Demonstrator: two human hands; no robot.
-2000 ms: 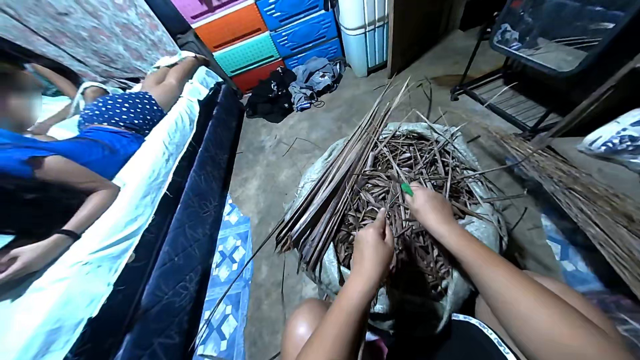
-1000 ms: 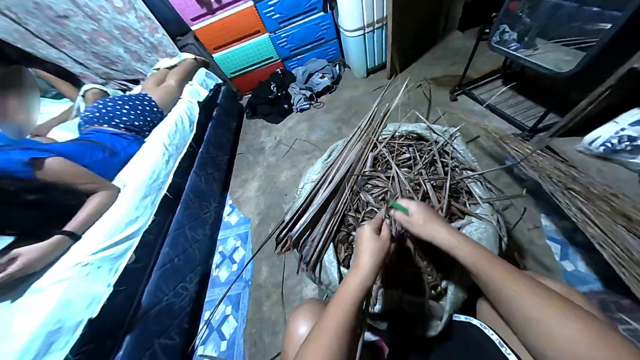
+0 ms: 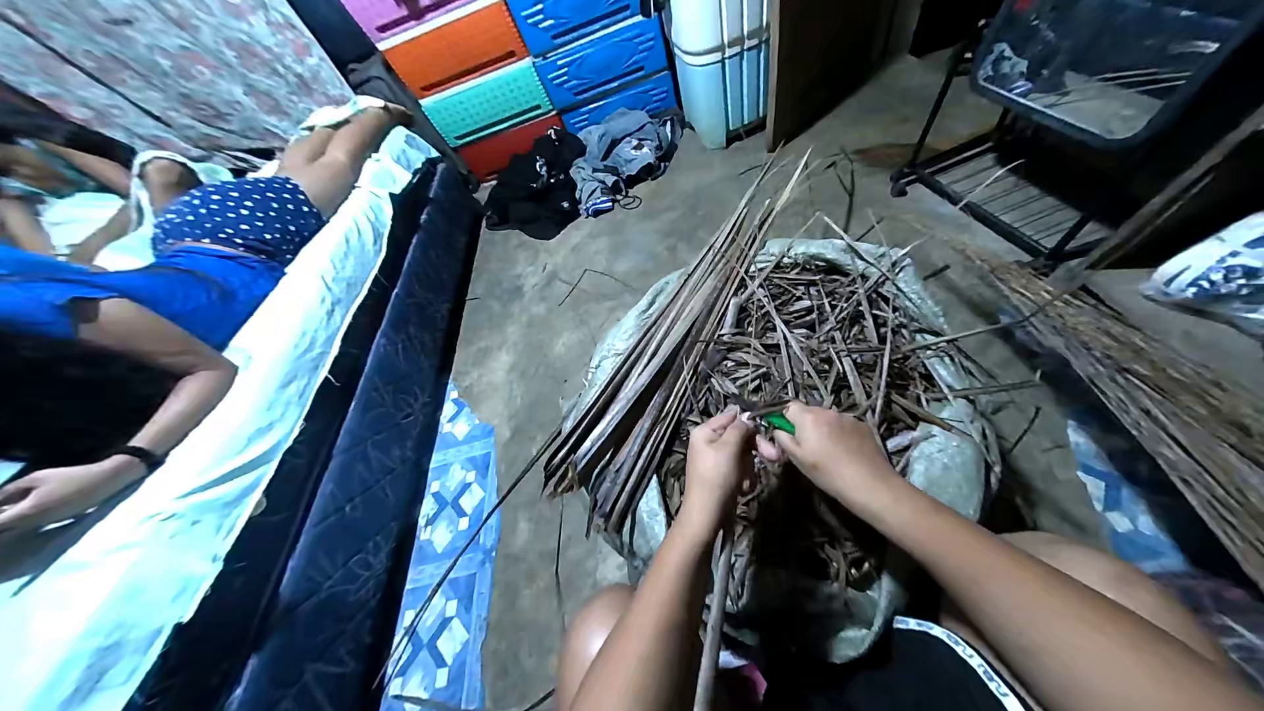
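Observation:
A woven sack (image 3: 953,464) with rolled-down sides stands between my knees, full of short dry leaf pieces (image 3: 820,336). Over its left rim lies a bundle of long dry leaf strips (image 3: 662,375). My right hand (image 3: 834,449) is closed on a green-handled knife (image 3: 778,423), whose blade points left. Close beside it, my left hand (image 3: 719,459) pinches a dry stalk (image 3: 715,612) near the blade; the stalk hangs down toward my lap. The two hands almost touch above the near part of the sack.
A mattress (image 3: 365,434) with a person (image 3: 197,257) lying on it is at left. Clothes (image 3: 583,173) lie on the floor before plastic drawers (image 3: 484,104). Long dry stalks (image 3: 1136,395) lean at right, near a black wheeled frame (image 3: 997,212) and a plastic bag (image 3: 1215,272).
Two seconds ago my hands were apart over the sack; my right hand has come down and left with the knife, beside my left hand. A stalk now shows below my left hand.

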